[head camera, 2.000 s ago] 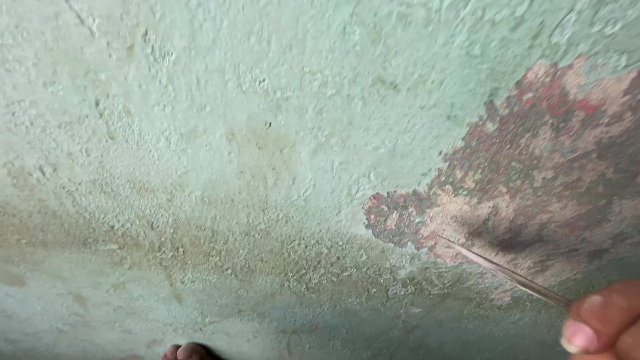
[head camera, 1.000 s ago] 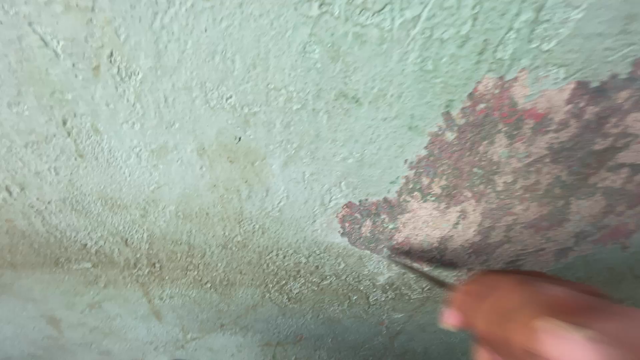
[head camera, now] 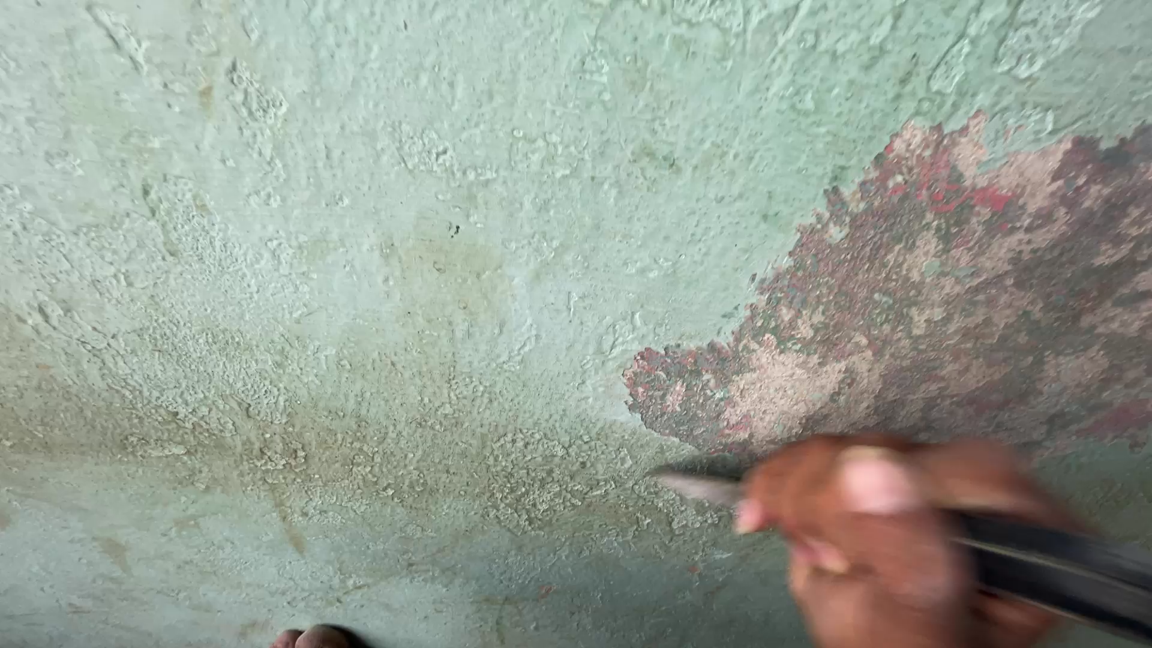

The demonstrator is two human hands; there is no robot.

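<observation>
My right hand [head camera: 882,531], blurred by motion, is closed around a scraping tool with a dark handle [head camera: 1053,567]. Its thin metal blade [head camera: 702,487] points left, its tip against or very near the green painted wall [head camera: 540,315]. Just above the blade lies the left end of a bare patch [head camera: 945,315], where the green paint is gone and mottled pink, red and grey layers show. My left hand is not clearly identifiable in the view.
Rough, flaking paint [head camera: 558,477] runs in a brownish band across the lower wall. Skin-coloured tips, perhaps toes [head camera: 315,637], show at the bottom edge; which body part they belong to is unclear.
My right hand has come in from the lower right corner and moved left with the tool, whose tip has left the bare patch for the green paint just below it.
</observation>
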